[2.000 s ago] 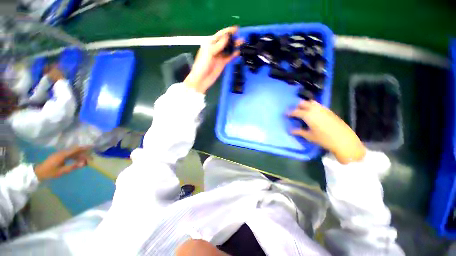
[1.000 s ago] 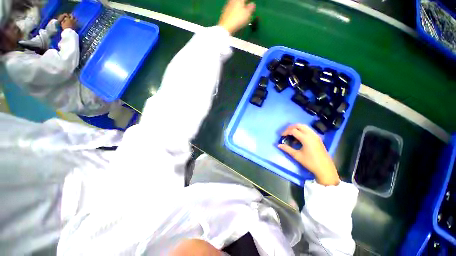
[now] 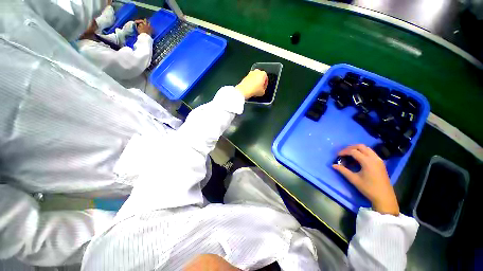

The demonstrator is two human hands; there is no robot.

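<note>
My left hand [image 3: 254,83] is over the small clear left tub [image 3: 278,69], its fingertips low at the dark contents; whether they grip a piece is hidden. My right hand [image 3: 369,174] is above the near right part of the blue parts tray [image 3: 302,159], with a black plastic housing [image 3: 350,163] between thumb and fingers. Many black housings [image 3: 389,108] are piled at the tray's far and right side. A few more [image 3: 318,108] lie apart near its left edge.
A clear right tub [image 3: 440,196] with dark parts stands right of the tray. A neighbouring blue tray [image 3: 189,63] lies at the left, by another person's hands [image 3: 142,26]. A black piece [image 3: 295,37] lies on the green surface beyond the pale rail.
My left hand has moved back from over the green surface to the left tub. The black piece near it stays on the green surface. My right hand keeps the housing. The view has shifted.
</note>
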